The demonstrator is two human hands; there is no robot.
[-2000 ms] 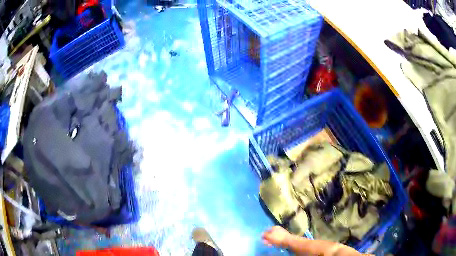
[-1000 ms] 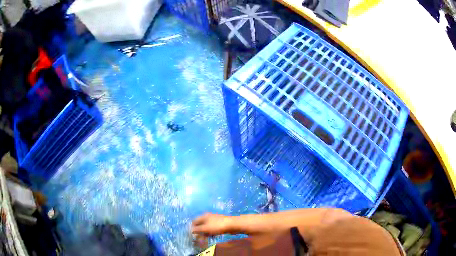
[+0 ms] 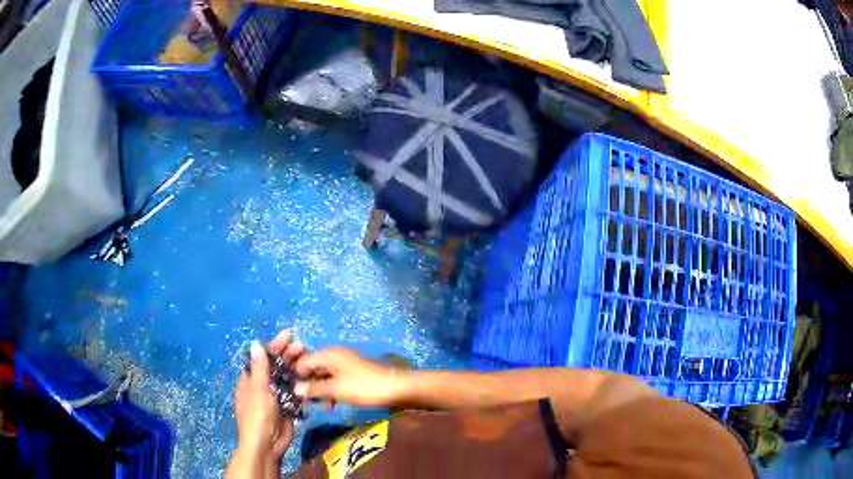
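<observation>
My left hand (image 3: 257,400) is raised low in the picture, palm up with fingers curled, and holds a small dark thing with pale specks (image 3: 285,385). I cannot tell what it is. My right hand (image 3: 341,376) reaches in from the right, its fingertips closed on the same thing. The two hands nearly touch above the blue floor (image 3: 215,290).
A blue crate (image 3: 692,271) stands on its side at right, beside a dark round stool top with pale crossed strips (image 3: 438,131). A white table with a yellow edge (image 3: 748,103) curves behind. A pale tub (image 3: 70,187) and another blue crate (image 3: 173,89) are upper left. Pale strips (image 3: 159,201) lie on the floor.
The view has swung right and away from the crate of olive garments. My left hand has come into view with the small dark thing, and my right hand has met it.
</observation>
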